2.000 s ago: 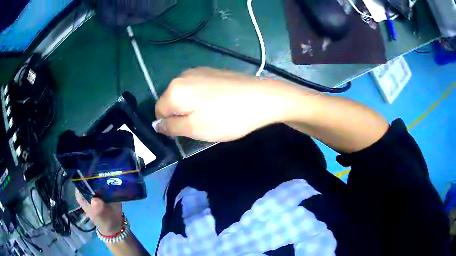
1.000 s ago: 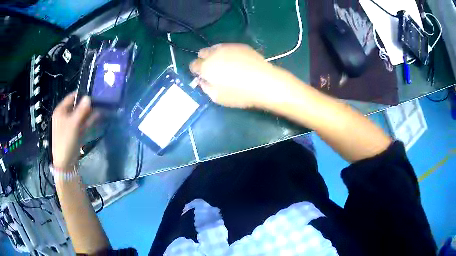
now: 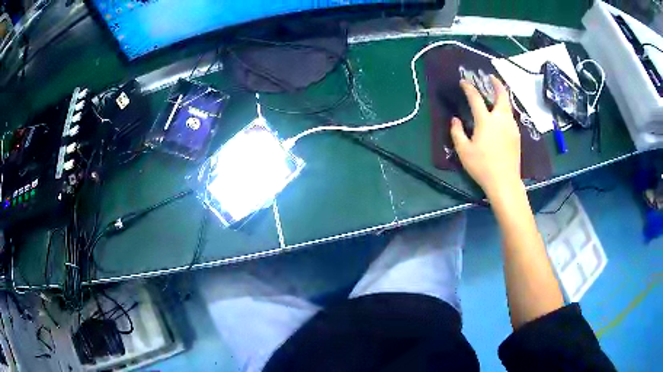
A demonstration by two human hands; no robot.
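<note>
A display device [image 3: 247,174] lies on the green bench, its screen glowing bright white. The white cable [image 3: 378,125] is plugged into its upper right corner and curves over to the mouse pad. A second display device [image 3: 190,120], dark with a pale logo, lies to its upper left. My right hand [image 3: 488,138] lies over the dark mouse pad [image 3: 442,120], fingers spread; the mouse is hidden under it, so its grip cannot be made out. My left hand is not in view.
The monitor [image 3: 240,22] stands at the back. A black test box [image 3: 36,174] and cable bundles are at left. A paper sheet [image 3: 531,73], small device [image 3: 565,94], blue pen [image 3: 559,138] and white box [image 3: 625,73] are at right. White trays [image 3: 578,247] lie below the bench.
My right hand has moved from the cable plug to the mouse pad. My left hand has let go of the logo device and left the picture. The plugged device's screen is brighter. The view has shifted.
</note>
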